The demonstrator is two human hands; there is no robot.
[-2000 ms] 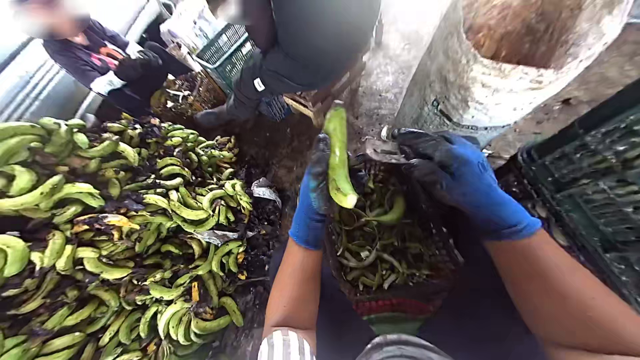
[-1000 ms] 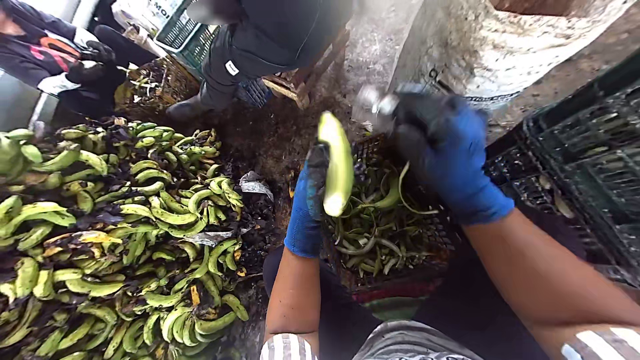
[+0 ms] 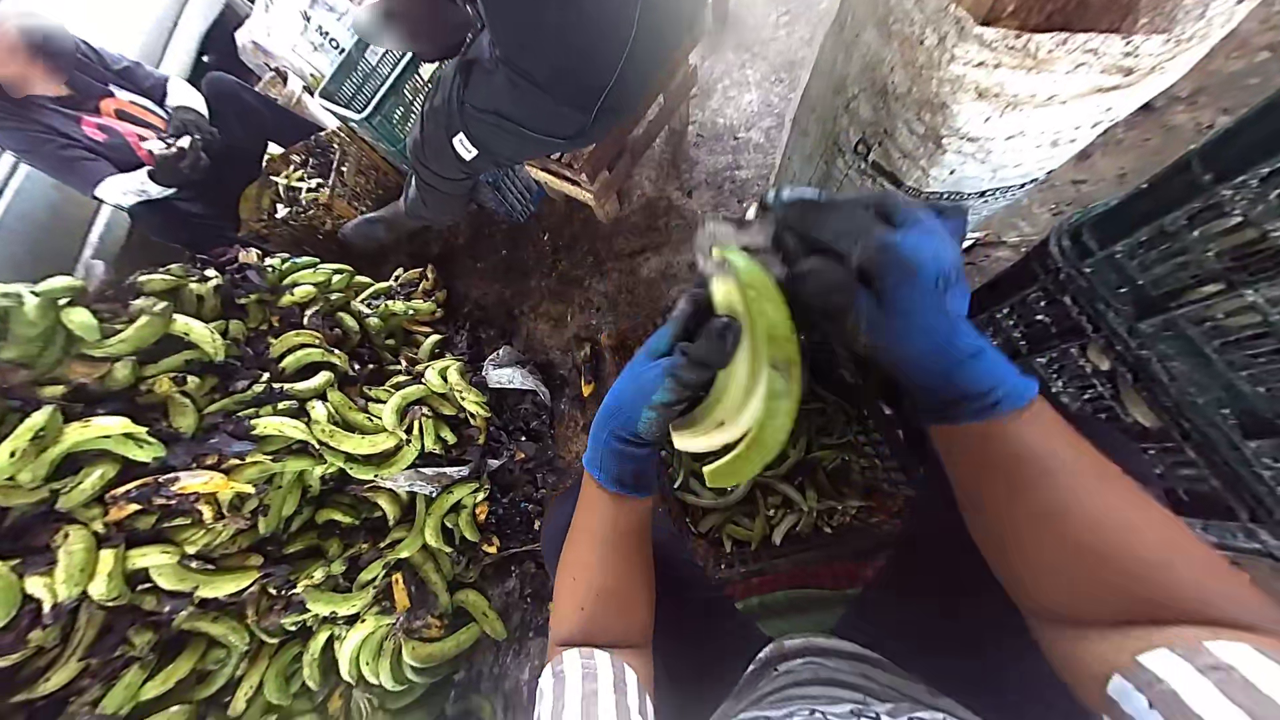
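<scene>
My left hand (image 3: 665, 390), in a blue and black glove, is closed around a green plantain (image 3: 740, 370) held upright in front of me. A strip of its peel stands partly away from the pale flesh at the lower end. My right hand (image 3: 880, 290), gloved the same way and blurred, is at the plantain's top, shut on a metal tool (image 3: 735, 235), likely a peeler or knife; its exact shape is blurred. Below both hands, a crate holds green peels (image 3: 770, 505).
A large pile of green plantains (image 3: 340, 440) covers the left. Dark plastic crates (image 3: 1180, 330) stand at the right, beside a big white sack (image 3: 960, 110). Ahead are a standing person (image 3: 540, 90), a seated gloved person (image 3: 120, 130), a green crate (image 3: 375, 95) and a wooden pallet (image 3: 600, 170).
My right hand has come to the plantain's top with the tool. A peel strip now hangs partly loose from the plantain, which my left hand still holds.
</scene>
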